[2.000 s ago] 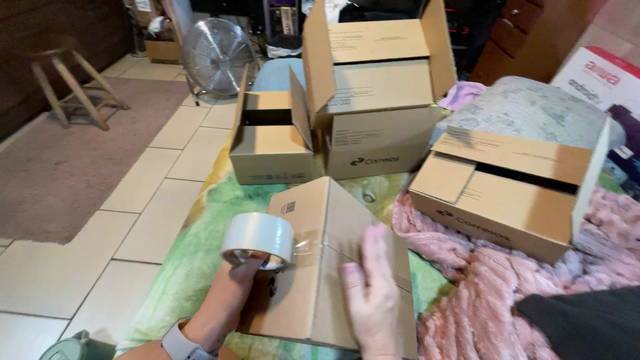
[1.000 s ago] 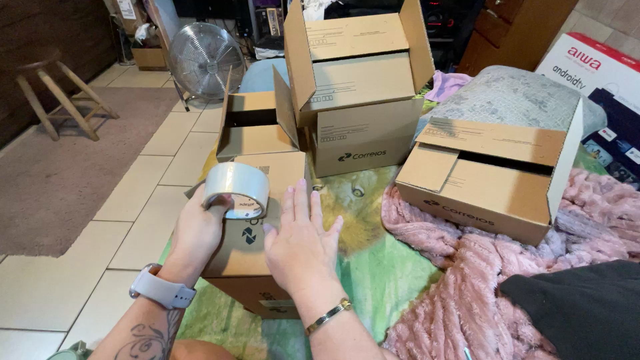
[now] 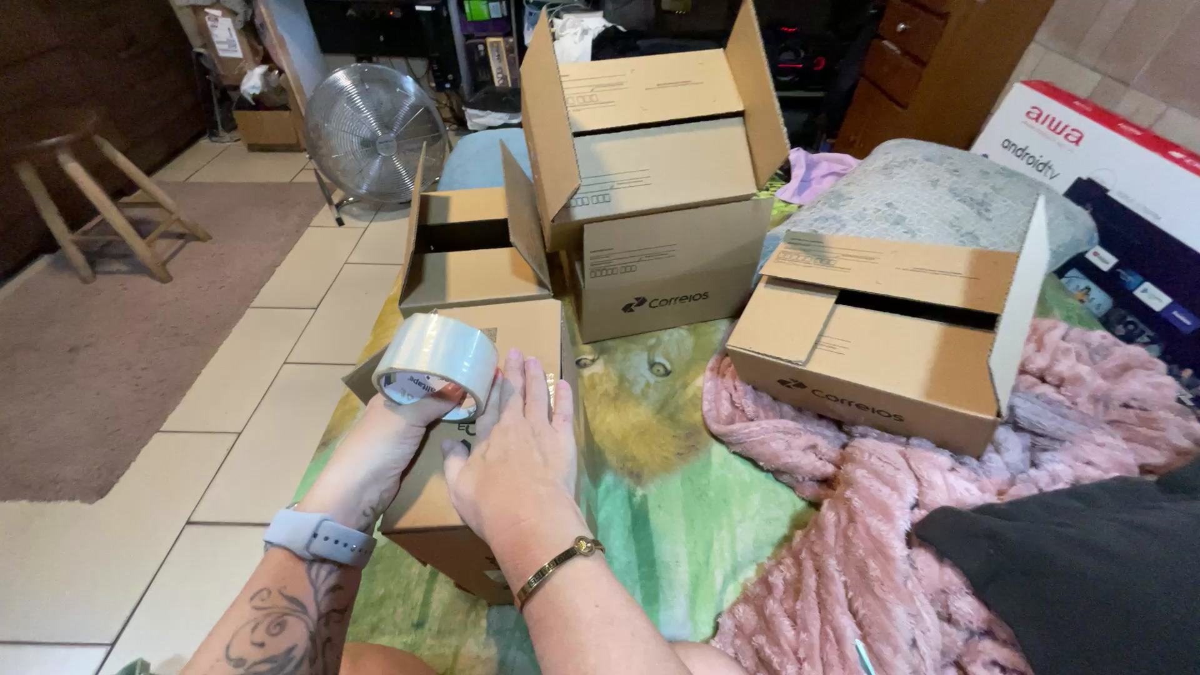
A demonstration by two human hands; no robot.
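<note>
My left hand [image 3: 412, 431] is closed on a roll of clear packing tape [image 3: 437, 361], with fingers through its core. The roll is over the near cardboard box [image 3: 427, 502], which stands on the bedspread close to me. My right hand [image 3: 516, 450] lies flat on this box, its fingers extended beside the roll; nothing is held in it. Both hands cover part of the box's upper face. Behind it are a smaller cardboard box with raised flaps [image 3: 473, 272] and a large open cardboard box [image 3: 656, 169] stacked on another cardboard box [image 3: 666, 272].
An open cardboard box [image 3: 862, 384] sits at the right, against a pink fluffy blanket [image 3: 844, 544]. A dark cloth [image 3: 1078, 562] lies at the lower right, a pillow [image 3: 928, 197] behind. A metal fan [image 3: 375, 136] and a wooden stool [image 3: 103, 206] stand on the floor at the left.
The near box has been turned, so a different face is up. My right hand has moved from the box's right-hand side onto its upper face, near the tape roll.
</note>
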